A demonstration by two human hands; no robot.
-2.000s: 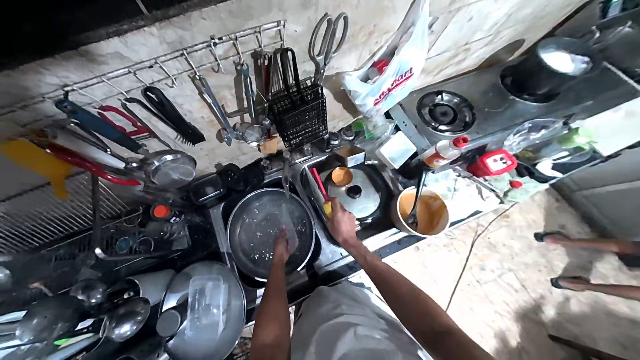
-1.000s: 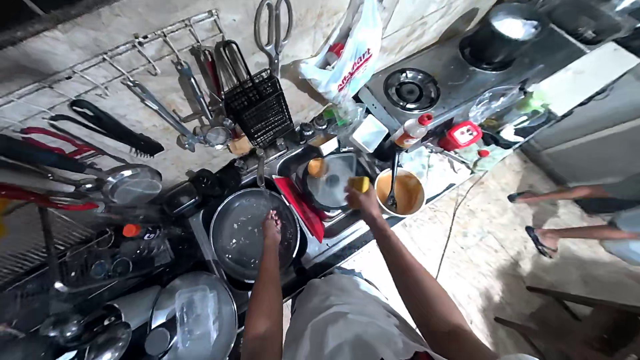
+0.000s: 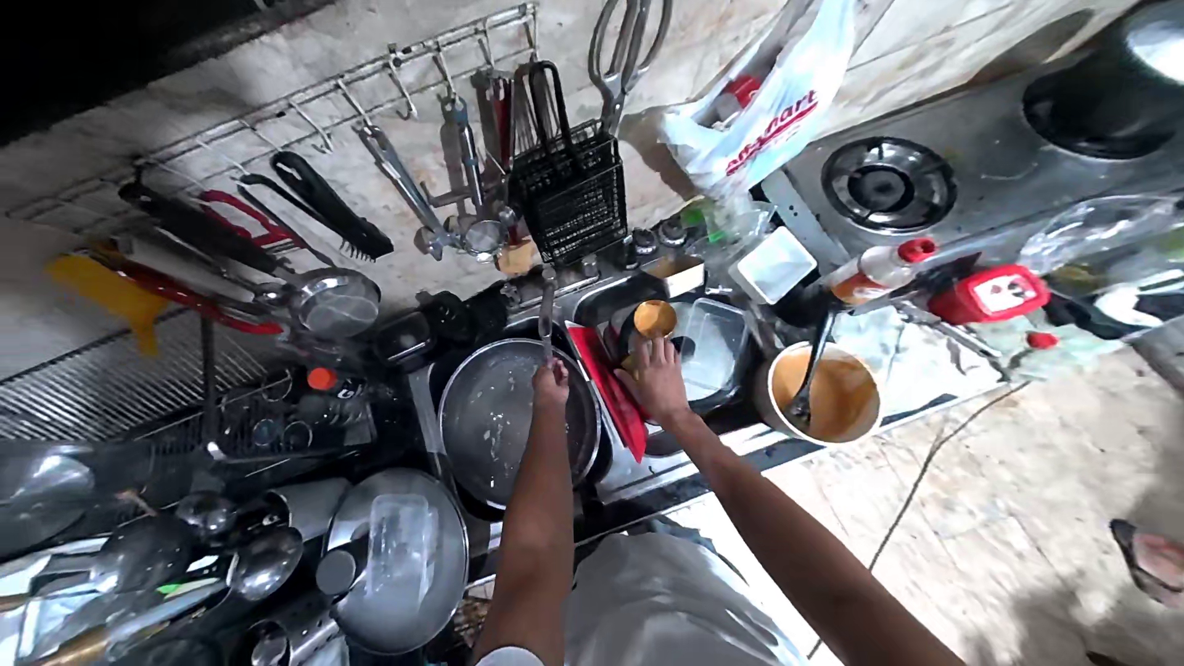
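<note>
My left hand (image 3: 552, 379) is at the tip of a metal faucet spout (image 3: 547, 310), its fingers curled, above a wide dark round pan (image 3: 490, 421) with whitish bits and liquid. Whether it grips the spout is unclear. My right hand (image 3: 657, 377) reaches over the second sink basin, its fingers over a yellow sponge (image 3: 632, 363) that is mostly hidden. A flat red board or tray (image 3: 608, 393) leans between pan and hand. Just beyond my right fingers is a small orange cup (image 3: 655, 318); a clear plastic container (image 3: 712, 347) lies beside it.
At the right are a tub of orange-brown liquid (image 3: 856, 398) with a dark ladle (image 3: 801, 403), a squeeze bottle (image 3: 879, 271) and a gas burner (image 3: 888, 183). A metal rack (image 3: 296, 102) holds utensils above. Lids and ladles crowd the left. A person's foot (image 3: 1156, 560) shows at lower right.
My left hand has moved up from inside the pan to the spout. My right hand has moved left with the sponge, toward the red piece. The other person has mostly left view.
</note>
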